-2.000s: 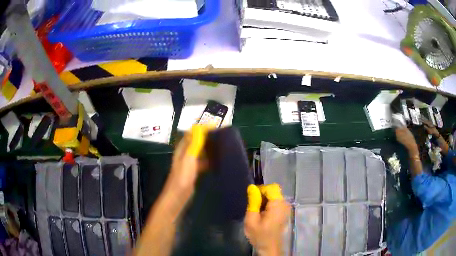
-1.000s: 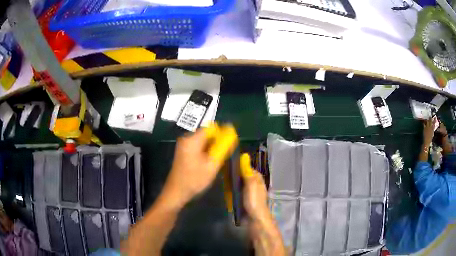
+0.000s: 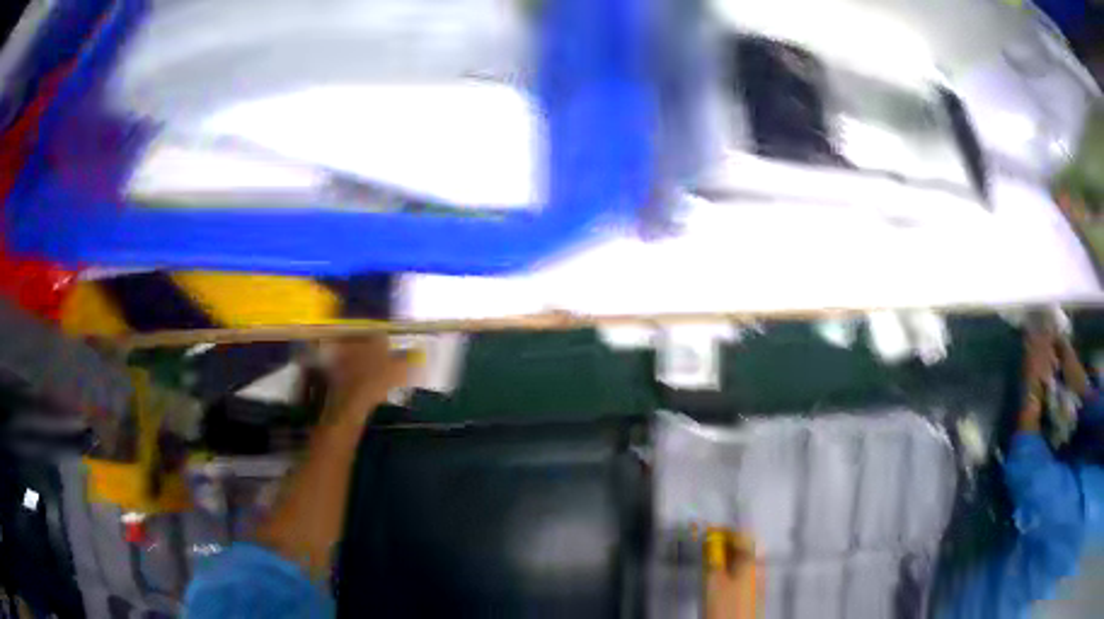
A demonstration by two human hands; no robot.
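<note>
The frame is blurred. My left hand [image 3: 361, 372] reaches over the conveyor belt [image 3: 533, 372] at a white open box [image 3: 433, 363] below the shelf edge. A dark shape lies beside its fingers; I cannot tell if it is held. My right hand [image 3: 734, 571], with yellow finger cots, is low in the picture over the right grey blister tray [image 3: 835, 484]. The picture's bottom edge cuts it off, and its grip is unclear. The black work mat [image 3: 484, 520] lies between the trays.
The left tray [image 3: 230, 532] is partly behind my left forearm and the yellow emergency-stop box [image 3: 119, 481]. A blue basket [image 3: 363, 242] stands on the white shelf [image 3: 751, 260] above striped tape. More white boxes [image 3: 693, 358] are on the belt. A person's blue sleeve [image 3: 1044, 514] is at right.
The view has shifted, so the shelf fills more of the picture. My hands have parted: the left went left to the boxes, the right went right over the tray. The dark slab between them is gone.
</note>
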